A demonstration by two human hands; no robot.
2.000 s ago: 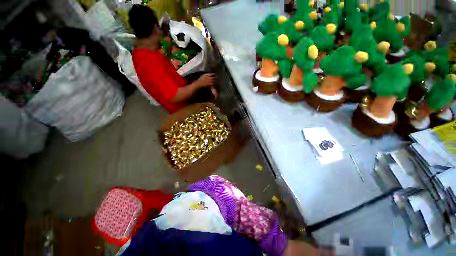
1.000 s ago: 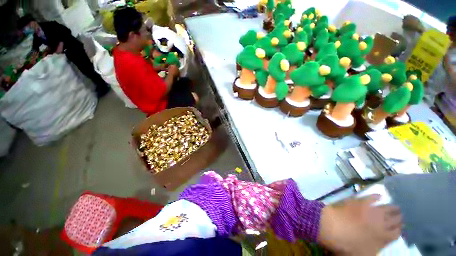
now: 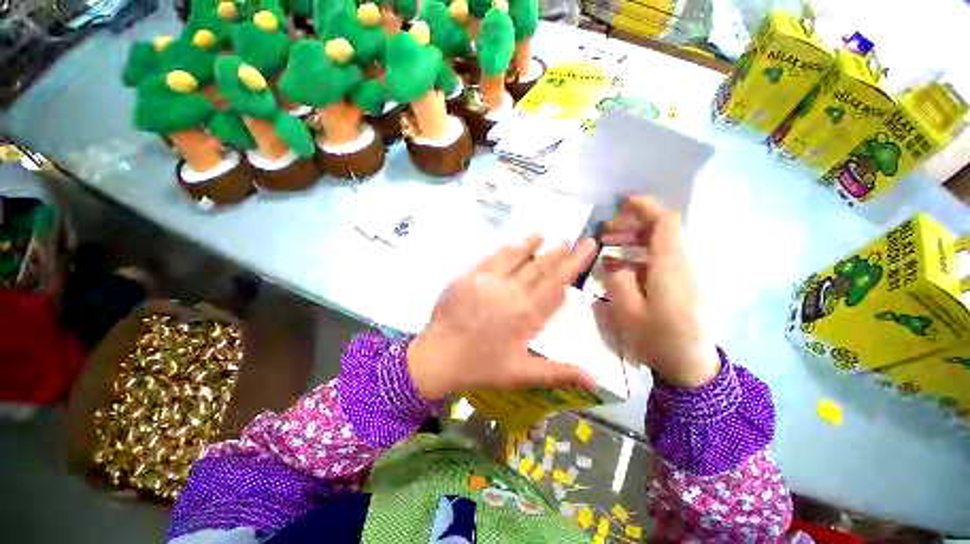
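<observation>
A gift box (image 3: 580,333), pale inside with a yellow printed side facing down, lies at the near table edge, partly over my lap. A grey-white panel (image 3: 651,154) stands up at its far side. My left hand (image 3: 495,319) lies over the box's left part, thumb along the near edge, fingertips at a dark gap in the middle. My right hand (image 3: 654,287) has bent fingers on the flaps at the right of that gap. My hands hide much of the box. Plush tree toys (image 3: 346,117) stand in rows at the far left.
Finished yellow boxes (image 3: 893,287) stand at the right. Flat box blanks (image 3: 564,90) lie beyond the work. A small leaflet (image 3: 394,228) lies near the toys. A carton of gold pieces (image 3: 170,398) is on the floor at left. Yellow and white scraps (image 3: 564,457) lie below my hands.
The view has swung right, from the floor and seated worker to the table. Both my hands are now in view on a box; a second ago only one hand showed at the lower right.
</observation>
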